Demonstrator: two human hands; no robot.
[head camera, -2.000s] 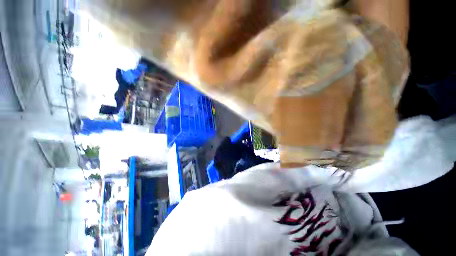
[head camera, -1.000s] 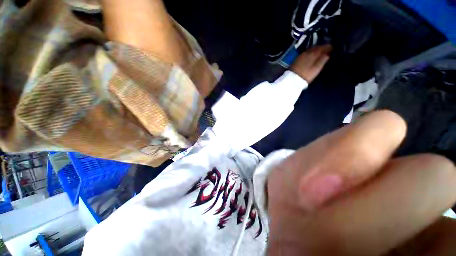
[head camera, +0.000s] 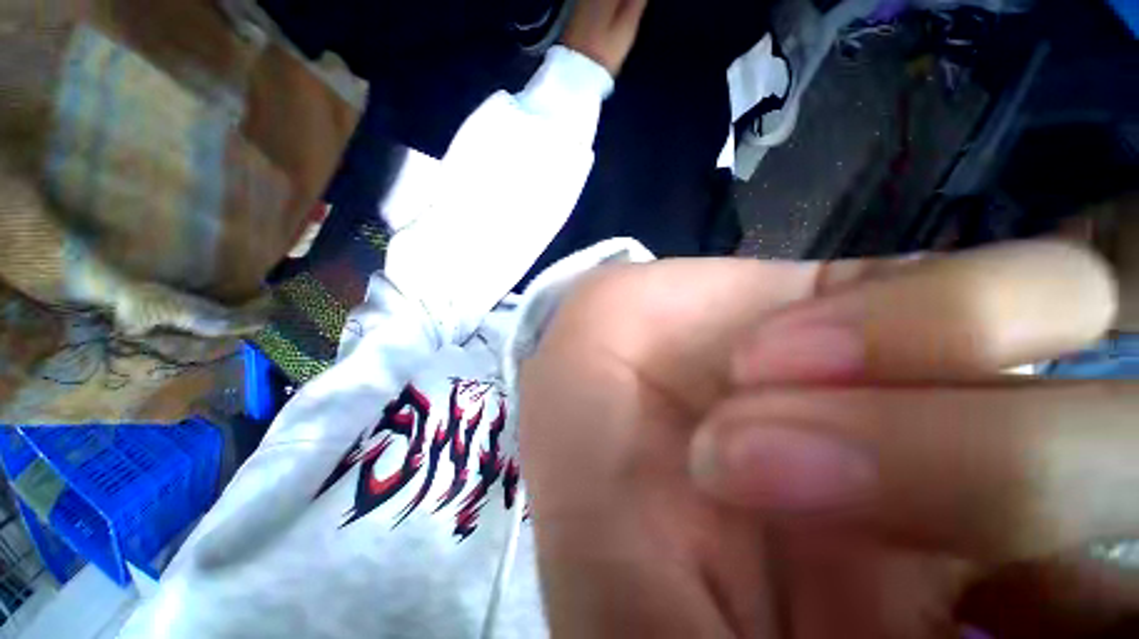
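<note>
Black cloth (head camera: 656, 162) lies across the lap and beneath my left arm; its folds and details are hard to see. My left hand (head camera: 605, 30) is at the top edge, over the black cloth, with its fingers cut off by the frame. My right hand (head camera: 650, 412) is very large and blurred, close to the camera at the right. Its fingers are bent and two nails show. No object shows in it, but part of it is cut off or hidden.
A person in a tan plaid shirt (head camera: 150, 150) is close at the left. Blue slatted crates (head camera: 144, 481) stand at the lower left. A green-yellow patterned pad (head camera: 306, 322) is beside my sleeve. A small white sheet (head camera: 752, 81) lies right of the black cloth, near the dark speckled floor.
The view has shifted, so my left hand has moved from full view to the top edge. The striped cords have mostly left the picture. My right hand has come in, and now fills more of the frame.
</note>
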